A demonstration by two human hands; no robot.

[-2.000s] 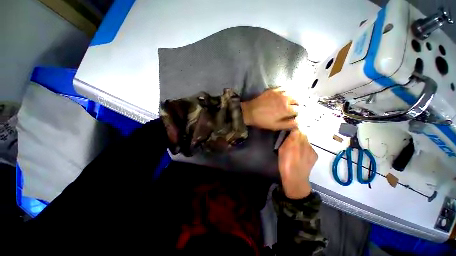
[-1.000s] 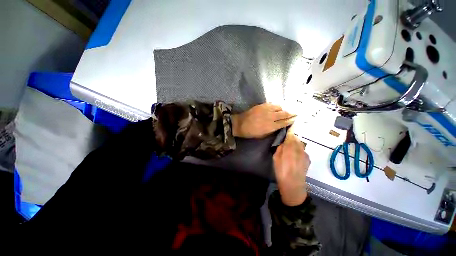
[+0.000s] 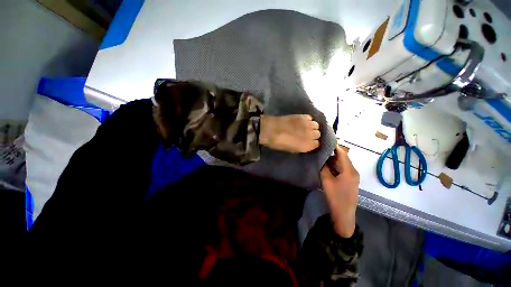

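Note:
A grey fabric panel with a curved far edge lies flat left of the sewing machine, its right part in the lamp's glare near the needle. My left hand rests on the panel with its fingers curled; whether it pinches the cloth cannot be told. My right hand grips the panel's right edge near the table's front. A small dark bit of cloth shows at its fingertips. The presser foot and needle are hard to make out in the glare.
Blue-handled scissors lie right of my right hand. A small black object and a tan patch are further right. Pale grey cut pieces lie over a blue bin at the left. Grey cloth hangs below the table's front edge.
The panel's right edge has come down smooth and curved between my hands. My left hand has curled its fingers and moved slightly back from my right hand. The view has shifted a little.

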